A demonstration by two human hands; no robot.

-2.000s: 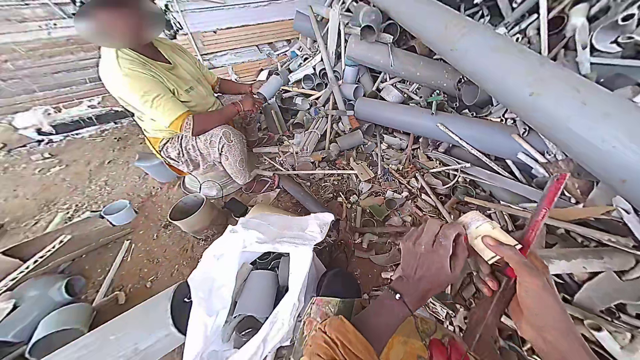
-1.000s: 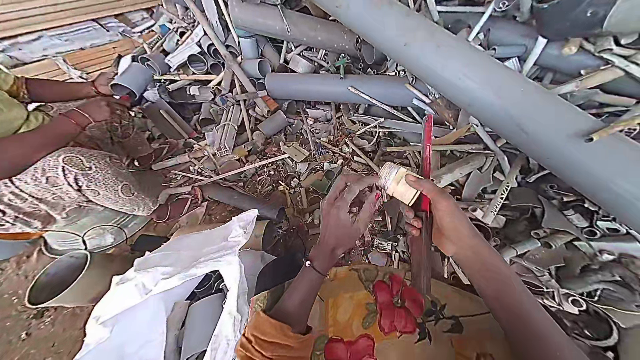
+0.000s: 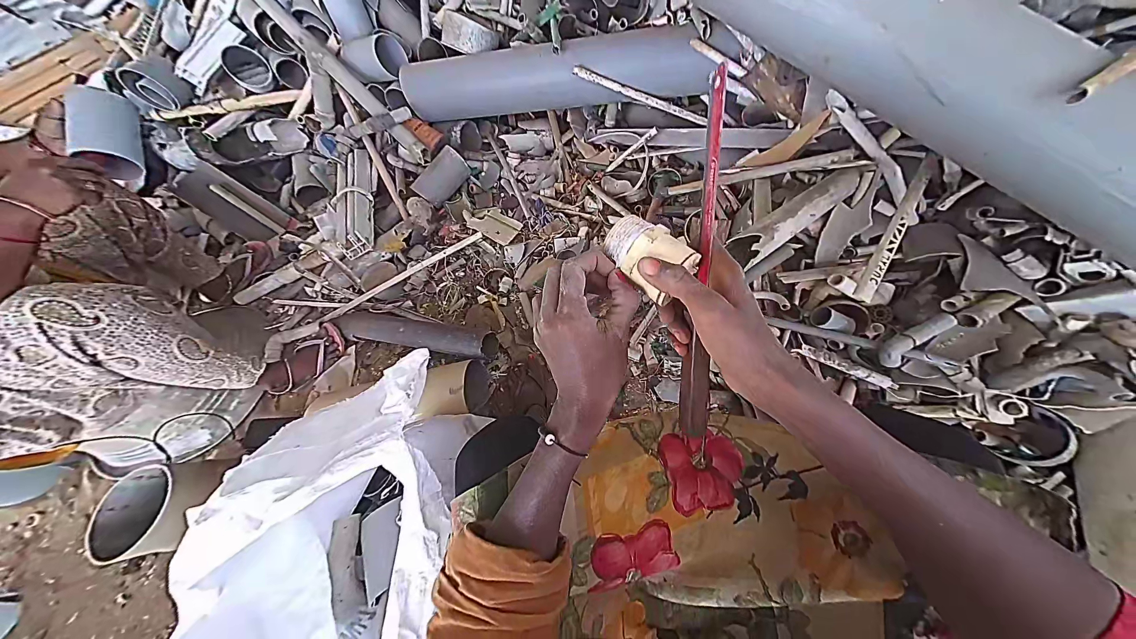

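Note:
A short cream plastic pipe fitting [image 3: 673,251] with a ribbed whitish end is gripped in my right hand [image 3: 723,311], thumb on top. The same hand also has a long red hacksaw frame or blade bar [image 3: 713,160] against its palm, upright, its dark lower part [image 3: 695,382] reaching down to my flowered cloth. Beside the fitting's ribbed end is my left hand [image 3: 586,324], fingers curled; its fingertips are near or touching the fitting, and whether they hold anything cannot be told.
A white sack [image 3: 293,515] with grey pipe pieces lies at lower left. A person's patterned clothing [image 3: 115,346] shows at left, near a wide pipe piece [image 3: 133,515]. Large grey pipes [image 3: 568,75] and scrap plastic [image 3: 932,293] spread ahead and right.
The view has swung down and right. My left fingers, around the fitting's end two seconds ago, are now lower beside it. My right hand keeps hold of the fitting.

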